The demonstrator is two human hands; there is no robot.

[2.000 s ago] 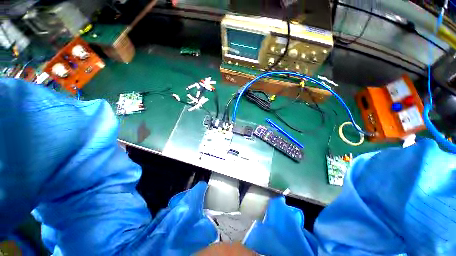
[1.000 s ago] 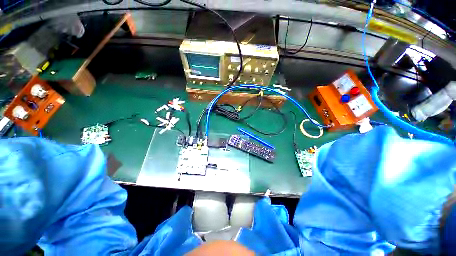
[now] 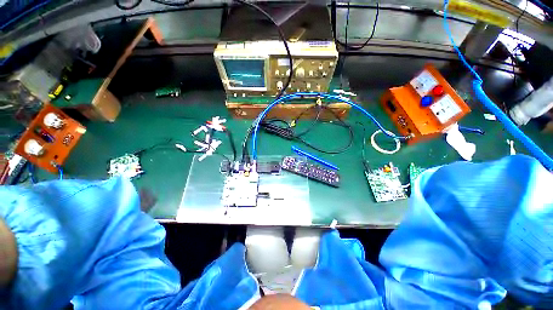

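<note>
A green-and-white circuit board (image 3: 241, 189) lies on a pale sheet (image 3: 285, 209) at the bench's front, with black cables and a blue cable (image 3: 315, 95) at its far edge. A flat black box (image 3: 268, 168) is beside the board's far end. A black remote control (image 3: 311, 171) lies to the right, with a thin blue stick (image 3: 315, 158) behind it. Blue sleeves fill both lower sides. A blurred bare patch at the left edge may be part of my left hand (image 3: 6, 254); it is cut off. My right hand is not in view.
An oscilloscope (image 3: 276, 71) stands at the back. Orange boxes are at right (image 3: 427, 103) and left (image 3: 50, 138). A tape ring (image 3: 385, 141), crumpled white cloth (image 3: 461, 144), small white pieces (image 3: 208, 138) and other boards at left (image 3: 125, 166) and right (image 3: 386, 183) lie on the bench.
The view has swung right and levelled. The left-edge bare patch now shows; a similar one at the right edge is gone. The board, remote and blue stick keep their places on the bench.
</note>
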